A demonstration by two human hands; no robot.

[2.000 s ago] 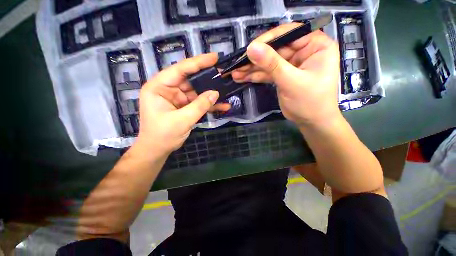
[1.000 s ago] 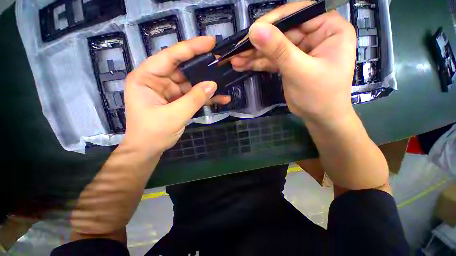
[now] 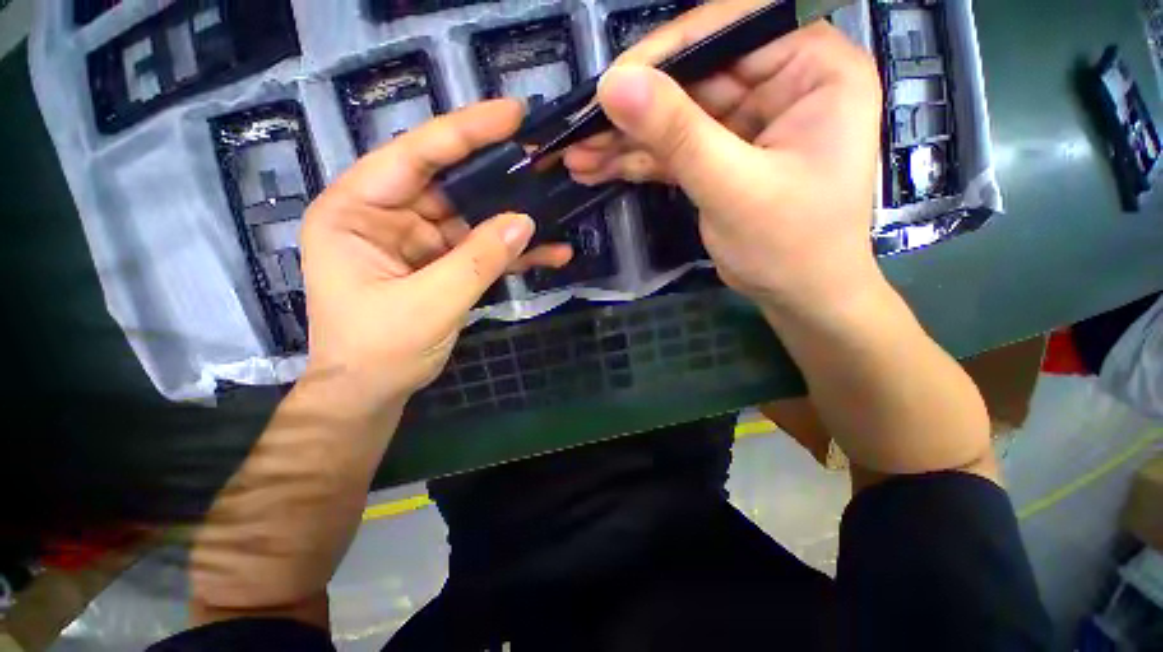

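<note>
My left hand (image 3: 389, 248) holds a black plastic housing (image 3: 491, 191) by its edges, tilted, above the front of the tray. My right hand (image 3: 765, 166) grips dark tweezers (image 3: 695, 64). Their pointed tip is at the housing's upper face, and my right fingers are close to the housing's far end, which they partly hide. I cannot tell if a piece is at the tip. The whitish blister tray (image 3: 172, 299) lies under both hands with black housings (image 3: 265, 191) in its pockets. The die-cut sheet (image 3: 599, 350) lies between the tray and the bench edge.
A separate black part (image 3: 1126, 125) lies on the green bench (image 3: 1059, 255) at the right. The leftmost front tray pocket holds no housing. A brown cardboard box (image 3: 1008, 382) is below the bench at right. Yellow lines (image 3: 1097, 478) mark the grey floor.
Both hands, with the housing and tweezers, have shifted slightly left and up in the picture. The tray has shifted too, as the view moved. The tweezer tip stays at the housing.
</note>
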